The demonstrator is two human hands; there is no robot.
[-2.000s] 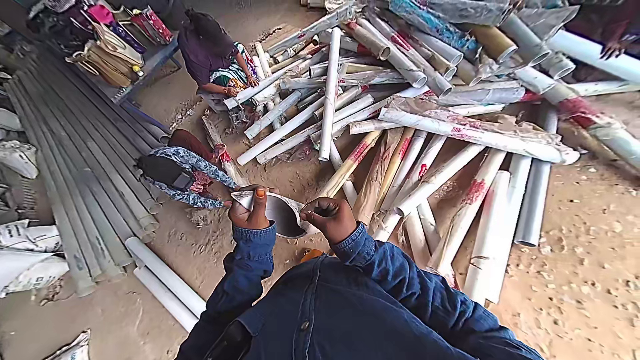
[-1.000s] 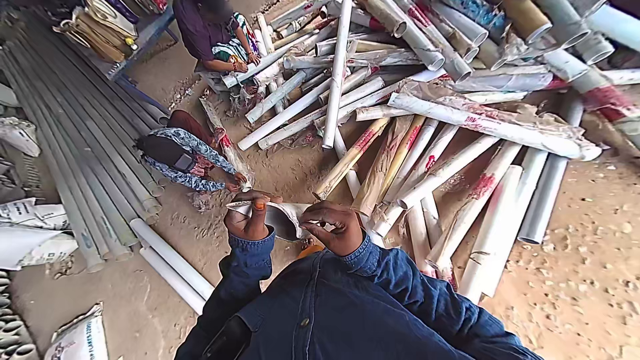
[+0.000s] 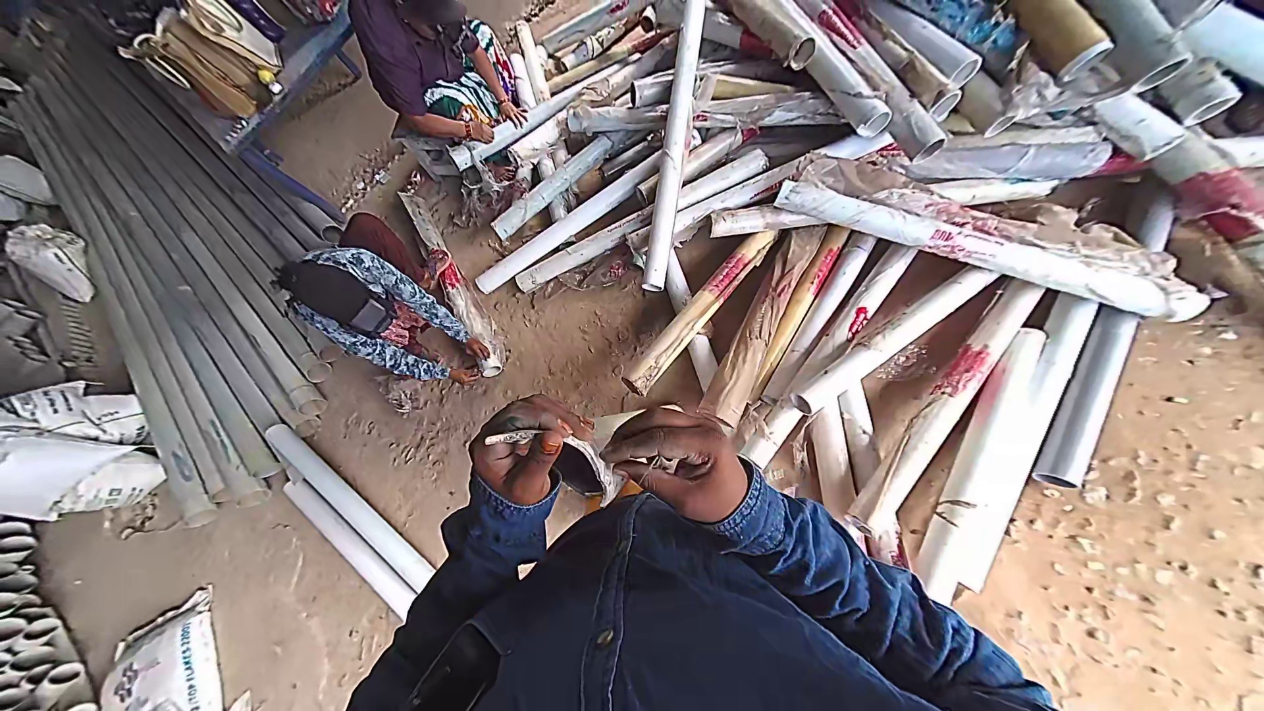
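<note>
Close to my body, the open end of a plastic pipe sits between my two hands. My left hand is at its left side, fingers curled around a thin pale strip that may be plastic wrapping. My right hand is at the pipe's right rim, its fingers bent around a bit of crumpled wrapping. How firmly each hand also grips the pipe is hidden by the fingers. The rest of the pipe is mostly hidden behind my hands. White and yellowish wrapped pipes lie just beyond them.
A large pile of pipes fills the ahead-right area. One co-worker crouches ahead-left over a wrapped pipe; another sits farther back. Long grey pipes, two white pipes and printed sacks lie at the left.
The crouching co-worker's hands have come to the near end of the wrapped pipe. My left hand's fingers have shifted at the pipe's rim, and the pale strip now shows in them.
</note>
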